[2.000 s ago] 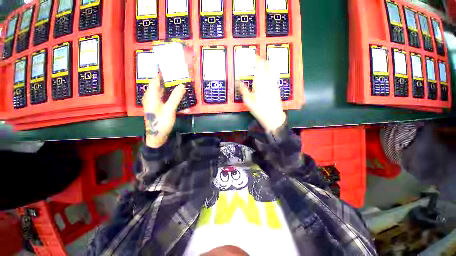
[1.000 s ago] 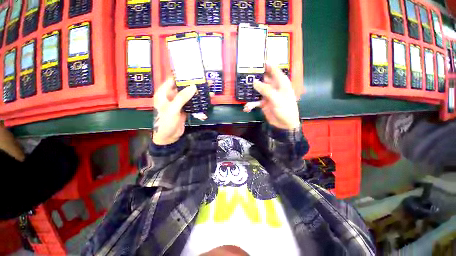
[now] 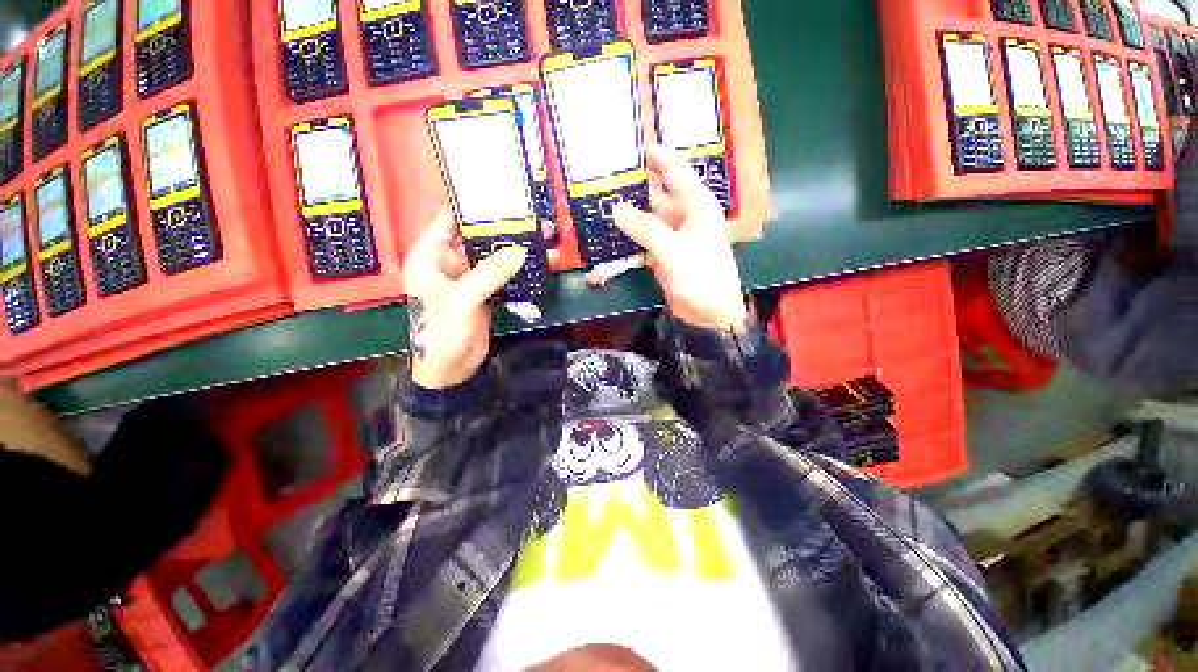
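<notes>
My left hand (image 3: 455,292) holds a black keypad phone (image 3: 485,168) with a bright white screen and yellow trim, its thumb at the keypad. My right hand (image 3: 692,247) holds a second keypad phone (image 3: 593,121), also lit white, its thumb beside the navigation key. Both phones are raised above the red-orange turnover tray (image 3: 310,276) and stand side by side, slightly tilted. They partly hide a phone lying in the tray behind them. Another phone (image 3: 336,200) lies in the front row at left, and one (image 3: 691,121) at right, partly behind my right hand.
More phone trays stand left (image 3: 250,292) and right (image 3: 907,181) on the dark green bench (image 3: 825,197). Below the edge are a red crate (image 3: 928,381) with dark items and red stool parts (image 3: 197,525). A neighbour's dark sleeve (image 3: 105,512) is at left, another person's sleeve (image 3: 1136,315) at right.
Two seconds ago my hands were over the tray pockets; now each holds a raised phone. Since one second ago, the right phone has moved left, close to the other. The view has shifted and tilted.
</notes>
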